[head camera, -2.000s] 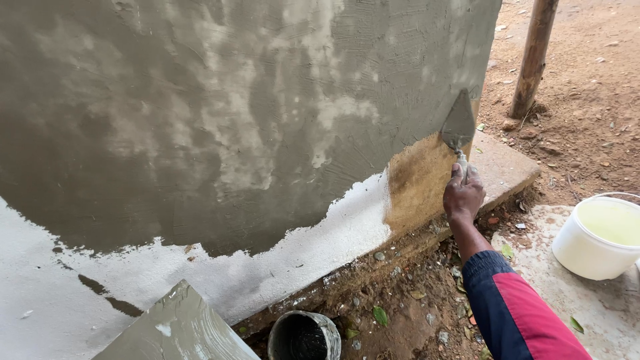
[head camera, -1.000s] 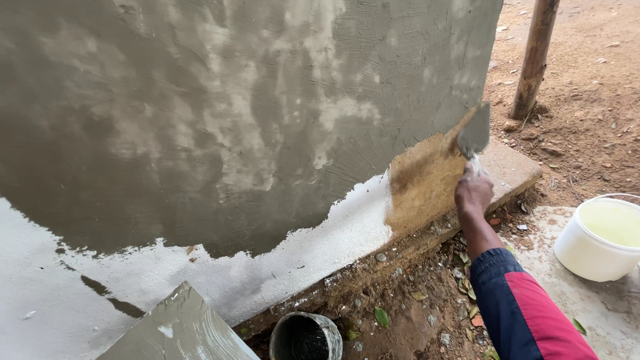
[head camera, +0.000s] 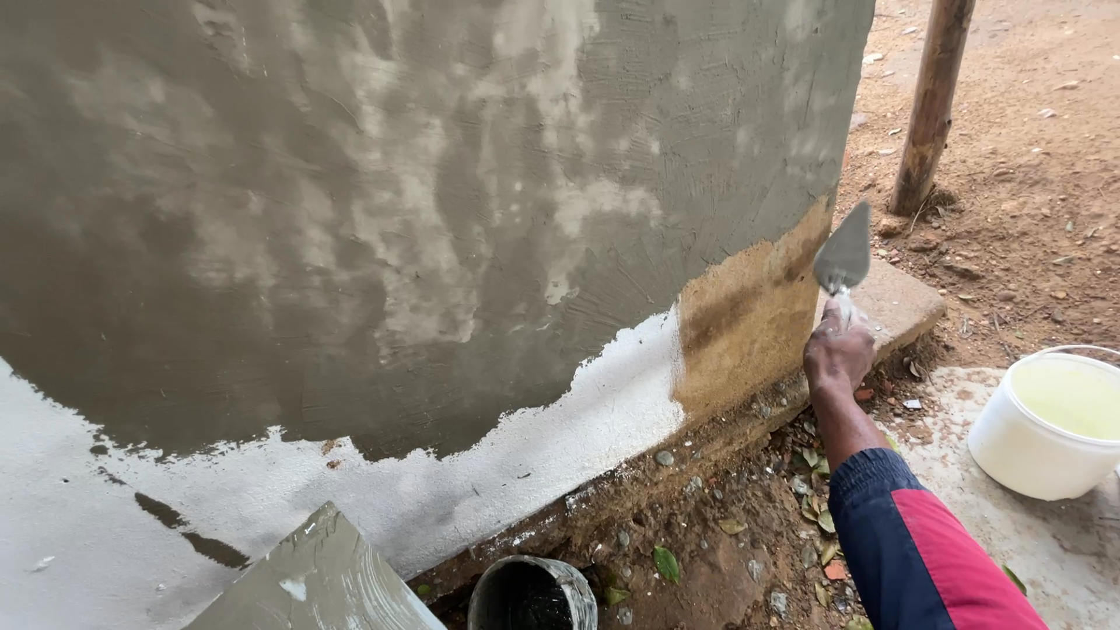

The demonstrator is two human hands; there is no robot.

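Note:
My right hand [head camera: 838, 348] grips the handle of a pointed trowel [head camera: 844, 251], its blade aimed up beside the wall's right-hand corner. Wet grey plaster [head camera: 490, 227] covers the upper wall and ends in a ragged lower edge. Below it lies a white painted band [head camera: 525, 472], and near the corner a bare tan patch [head camera: 744, 315]. A plasterer's hawk [head camera: 324, 577], smeared with grey plaster, juts in at the bottom left. My left hand is out of the frame, so what it holds is hidden.
A dark, plaster-smeared bucket [head camera: 582, 595] stands at the bottom centre. On the concrete slab at right is a white bucket [head camera: 1019, 437] of pale yellowish liquid. A concrete ledge [head camera: 901, 306] runs along the wall's foot. Behind the corner rises a wooden post [head camera: 936, 105]. Leaves and stones litter the soil.
Two seconds ago the trowel blade lay against the plaster by the corner. My right hand has moved right and down with it, and the blade is now beside the corner.

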